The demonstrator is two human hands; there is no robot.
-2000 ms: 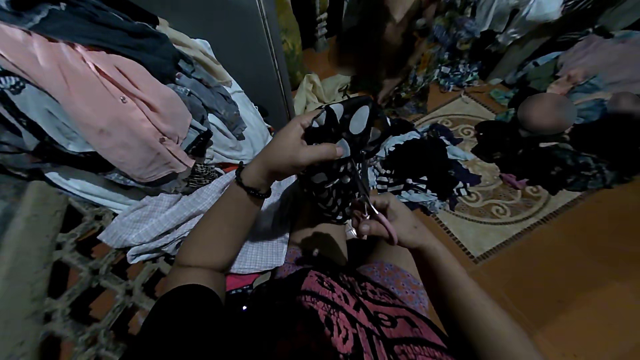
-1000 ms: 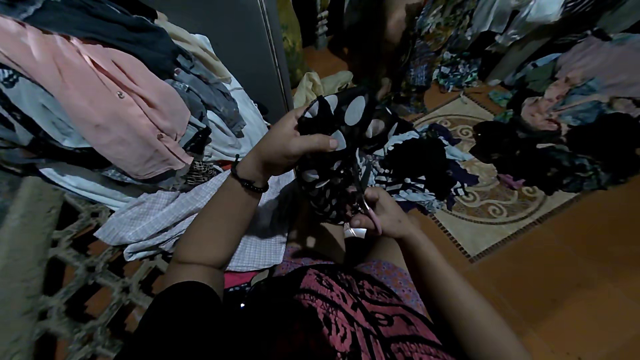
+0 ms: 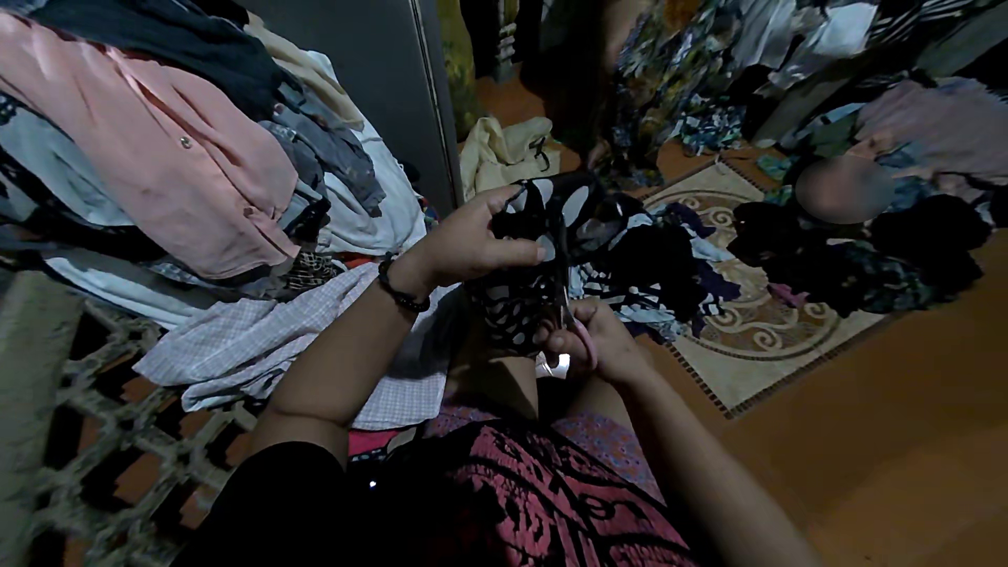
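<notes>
My left hand [image 3: 472,240] grips a black cloth with white spots [image 3: 579,206], thumb lying on top of it. In my right hand [image 3: 602,342] is a pair of scissors with pink handles [image 3: 584,345]; my fingers are in the handle loops. The blades point away from me and lie against the spotted cloth, their tips hard to make out in the dark. Part of the cloth hangs down over my lap, left of the scissors. A small white piece [image 3: 554,365] shows just below my right hand.
Piled clothes with a pink shirt [image 3: 169,142] stand at the left, above a checked cloth [image 3: 260,339]. Cut fabric [image 3: 669,268] and dark cloths [image 3: 858,260] lie on the patterned floor tile [image 3: 740,386]. Someone's legs are beyond, near a beige cloth [image 3: 504,153].
The spotted cloth has shifted and folded differently in my left hand. My right hand still holds the scissors at it, and the handles have turned a little.
</notes>
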